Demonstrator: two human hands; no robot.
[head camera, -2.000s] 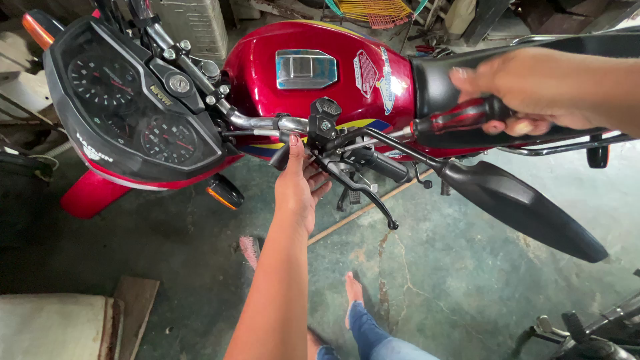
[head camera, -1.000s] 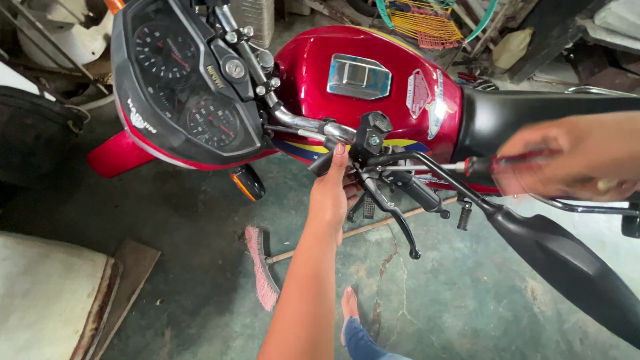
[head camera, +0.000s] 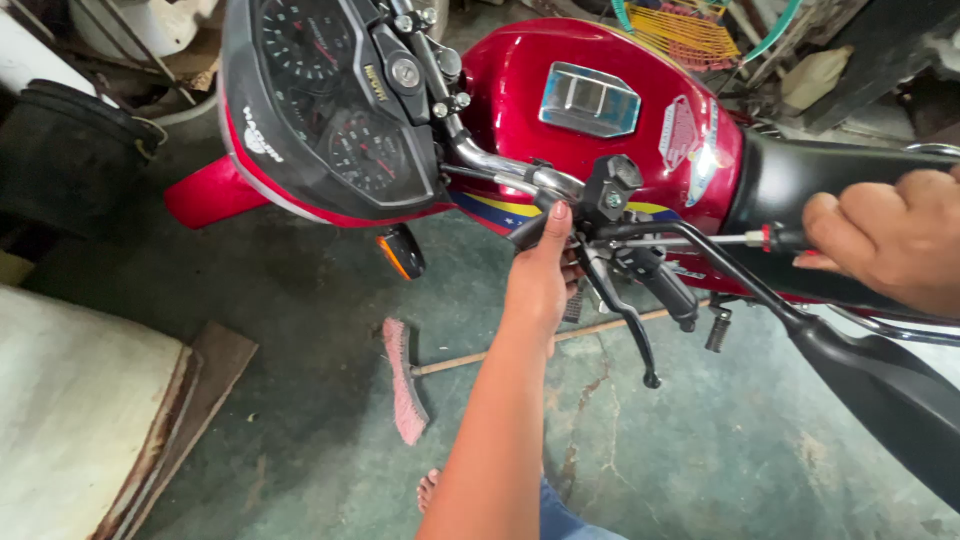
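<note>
My right hand (head camera: 885, 236) grips the handle of a screwdriver (head camera: 686, 241), whose shaft points left, passes the stem of the black rear-view mirror (head camera: 885, 390) and ends at the control clamp on the motorcycle handlebar. The exact contact of its tip is hidden. My left hand (head camera: 544, 274) holds the black switch housing (head camera: 529, 231) from below, thumb on top, other fingers partly hidden behind it. Just right of it are the brake fluid reservoir (head camera: 613, 184), a black lever (head camera: 634, 330) and the rubber grip (head camera: 664, 289). The red fuel tank (head camera: 517, 97) lies behind.
The instrument cluster (head camera: 330, 112) is at upper left, with an orange turn signal (head camera: 401, 251) below it. A pink-bristled broom (head camera: 405, 382) lies on the floor. A black bucket (head camera: 67, 157) and a pale panel (head camera: 75, 412) stand at left. The black seat (head camera: 825, 180) extends right.
The view has shifted, bringing the whole broom head into sight. My right hand stays on the screwdriver, and its fingers have changed position on the handle. My left hand remains at the switch housing.
</note>
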